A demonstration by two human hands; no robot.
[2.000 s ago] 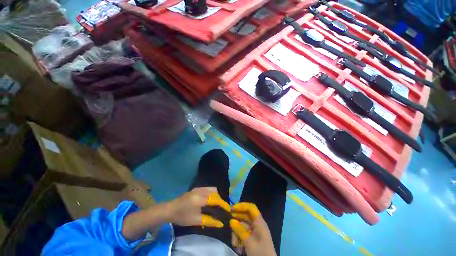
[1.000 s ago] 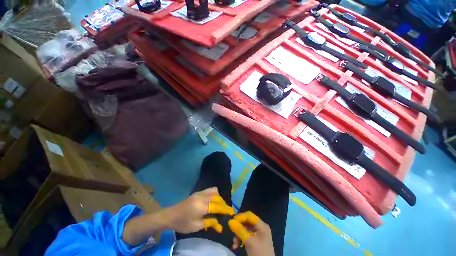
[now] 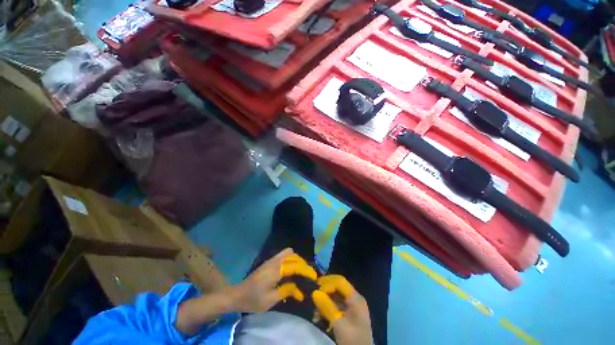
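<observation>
My left hand [image 3: 268, 283], with yellow-orange finger cots, holds a small dark item [image 3: 303, 288] over my lap, most likely a smartwatch, its outline lost against my black trousers. My right hand [image 3: 345, 311], also with finger cots, pinches the same item from the other side; the fingertips of both hands nearly meet. The red tray [image 3: 297, 106] at the right holds several smartwatches lying flat and open, such as the nearest one [image 3: 470, 177]. One watch closed as a ring [image 3: 360, 102] sits on a white slip. One compartment shows only a white slip [image 3: 386, 65].
More red trays [image 3: 222, 101] are stacked at the upper middle. A dark maroon cloth heap [image 3: 192, 165] and clear plastic [image 3: 81, 77] lie at the left. Open cardboard cartons [image 3: 111, 226] stand at the lower left. Blue floor with yellow lines shows below the trays.
The view has shifted slightly, so the trays sit a little higher. Both hands stay together over the lap, with fingers slightly repositioned around the dark item. The watches on the tray are unchanged.
</observation>
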